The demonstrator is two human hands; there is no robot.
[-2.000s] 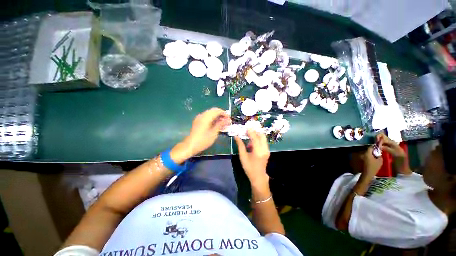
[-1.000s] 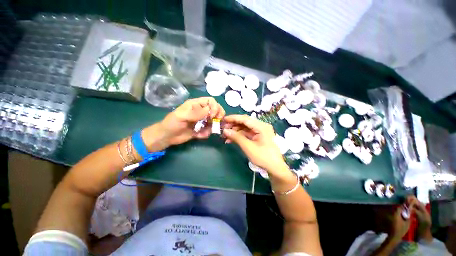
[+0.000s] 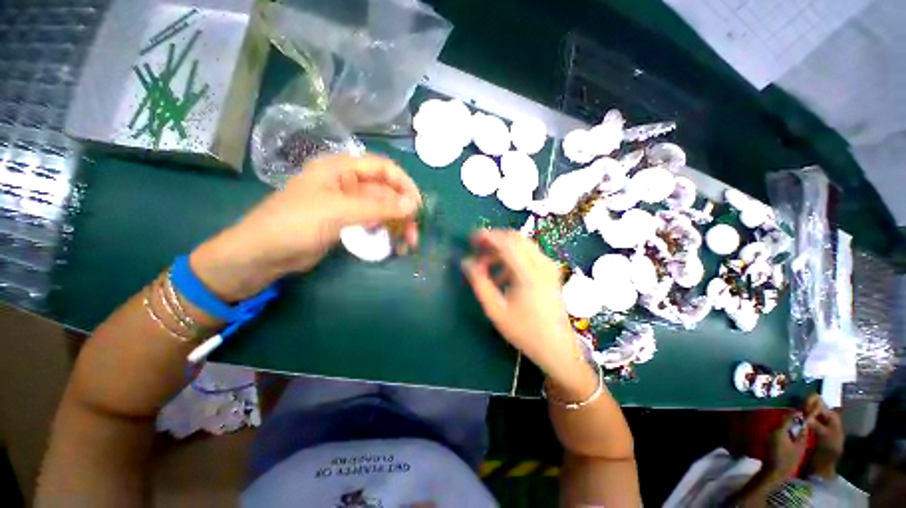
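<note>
My left hand (image 3: 333, 210), with a blue wrist band (image 3: 197, 288), is over the bench, its fingers closed on a wired white piece (image 3: 368, 242). The white disc shows below the fingers; brownish and greenish blurred parts show at the fingertips, too blurred to tell apart. My right hand (image 3: 527, 298) is to the right, apart from the piece, thumb and fingers curled. A dark blur lies at its fingertips; whether it holds something is unclear. Loose white discs (image 3: 481, 175) lie behind the hands. A large heap of wired subassemblies (image 3: 631, 226) lies at the right.
An open carton (image 3: 230, 109) with green strips (image 3: 167, 104) stands at the left, beside a bag of small metal parts (image 3: 298, 149) and a crumpled clear bag (image 3: 392, 60). Blister trays (image 3: 40, 109) are far left. Another person's hands (image 3: 810, 437) work at the lower right.
My hands came together from the bench edge, then parted; the right hand is now away from the left hand's piece. The white disc now shows under the left hand. The view has shifted.
</note>
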